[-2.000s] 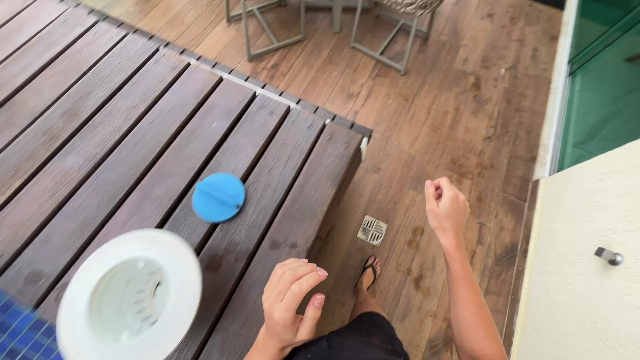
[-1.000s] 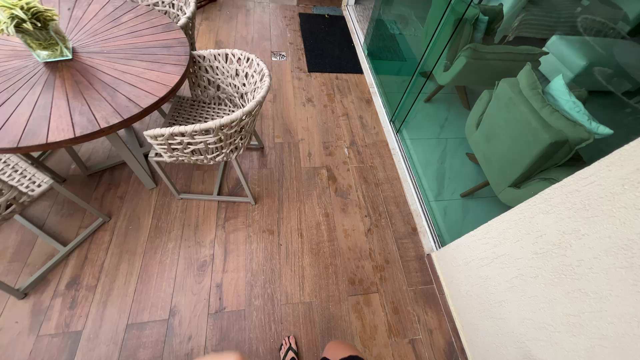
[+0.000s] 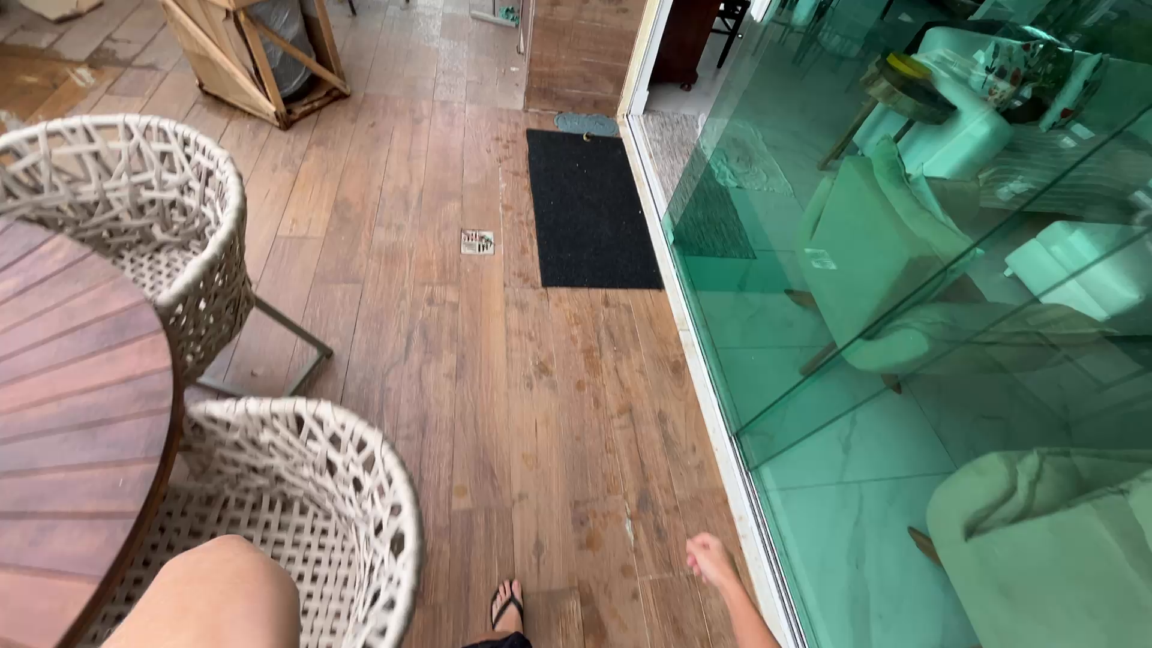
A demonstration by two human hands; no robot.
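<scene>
My right hand (image 3: 711,558) is at the lower right, over the wood-look plank floor (image 3: 576,405), near the white track of the glass doors (image 3: 747,504). Its fingers are loosely curled, with nothing seen in them. My left hand is out of view. A bare, rounded part of my body, arm or leg I cannot tell, shows at the bottom left over a woven rope chair (image 3: 360,477). Below the middle of the view, a foot wears a black flip-flop (image 3: 507,607).
A round slatted wooden table (image 3: 81,405) stands at the left, with another woven chair (image 3: 202,270) beside it. Ahead are a square floor drain (image 3: 477,241), a black mat (image 3: 594,211) and a wooden-framed bin (image 3: 270,63). Green armchairs (image 3: 886,261) show through the glass.
The view has moved far along the floor from the slatted deck with the white ring-shaped part and blue disc. My left hand, seen two seconds ago, is out of view; my right hand shows again.
</scene>
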